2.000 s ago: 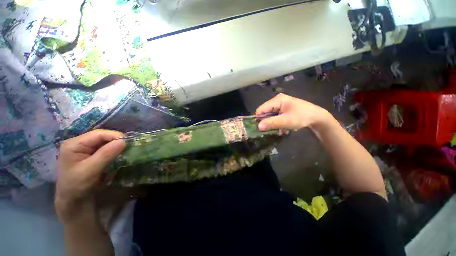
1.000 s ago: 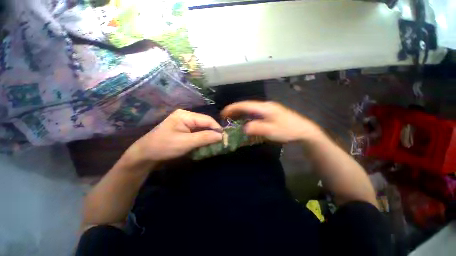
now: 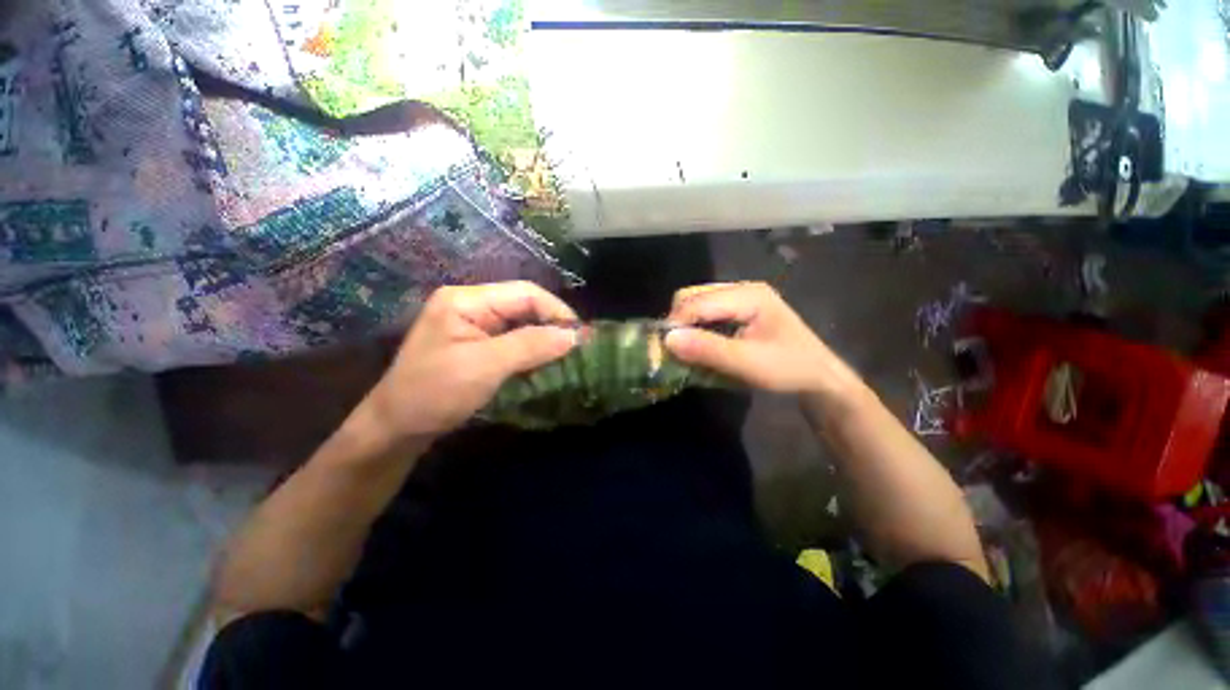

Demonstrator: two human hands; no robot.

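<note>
A small green printed fabric piece (image 3: pixel 607 371) is held above my dark-clothed lap, bunched into short folds. My left hand (image 3: pixel 492 353) pinches its upper edge between thumb and fingers at the left. My right hand (image 3: pixel 735 337) pinches the same edge at the right, a short gap away. The piece's ends are partly hidden by my hands. The large printed cloth (image 3: pixel 324 229), pale lilac-grey with a bright green part, lies bunched at the upper left and hangs over the table's front edge.
The white machine table (image 3: pixel 809 128) runs across the top, with dark metal parts (image 3: pixel 1120 155) at its right. A red plastic stool (image 3: pixel 1079 398) stands on the scrap-strewn dark floor at the right. A yellow scrap (image 3: pixel 817 566) lies low, right of my lap.
Two seconds ago the green piece was stretched wide between my hands. My hands have since come close together and the piece is bunched. Since one second ago, my right fingers have settled onto its edge.
</note>
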